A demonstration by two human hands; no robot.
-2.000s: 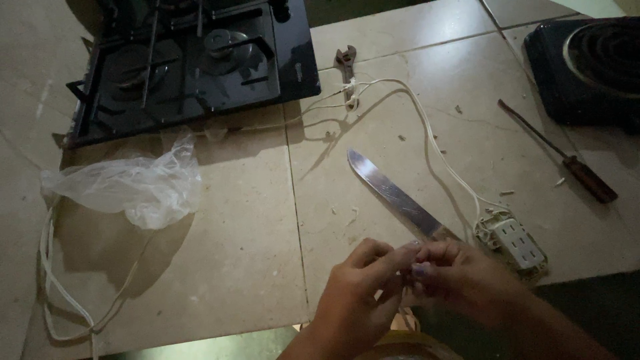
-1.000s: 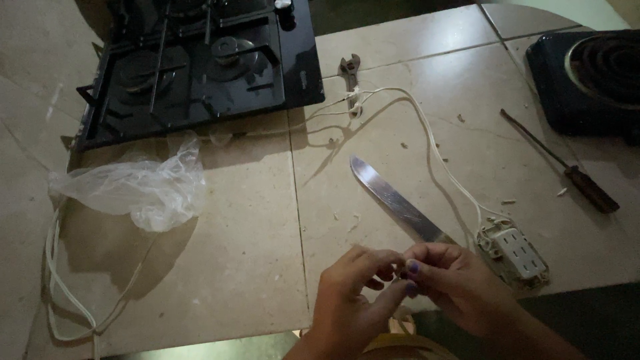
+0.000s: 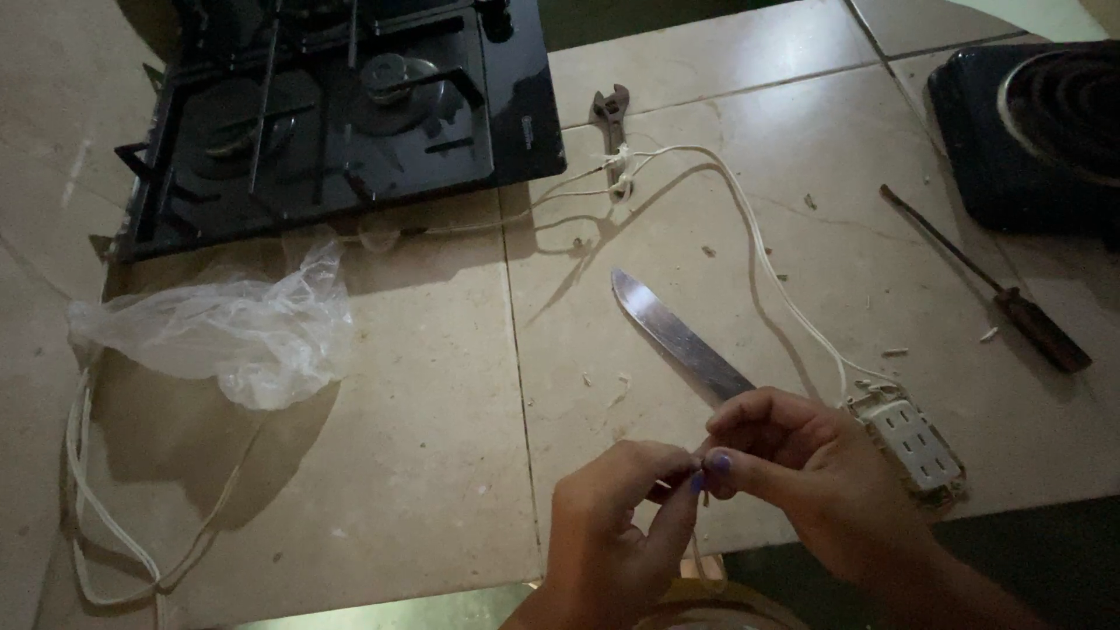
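Observation:
My left hand (image 3: 626, 516) and my right hand (image 3: 814, 481) meet at the fingertips near the tiled counter's front edge. Between them they pinch a thin wire (image 3: 705, 497), mostly hidden by the fingers, with a strand hanging below. A knife blade (image 3: 678, 337) lies just beyond my right hand, its handle out of sight. To the right of that hand sits a white multi-outlet socket block (image 3: 919, 446) with ragged edges. A white electrical cord (image 3: 779, 280) runs from it up to an adjustable wrench (image 3: 612, 131), where stripped or frayed pale strands lie across the handle.
A black gas cooktop (image 3: 350, 131) stands at the back left, with a crumpled clear plastic bag (image 3: 236, 332) in front of it. More white cord (image 3: 105, 525) loops at the left. A screwdriver (image 3: 997, 289) and a black electric coil burner (image 3: 1024, 140) are on the right, amid small scraps.
My fingers have shifted their pinch on the small piece, and both hands stay close together near the front edge. The tools and the socket block lie as before.

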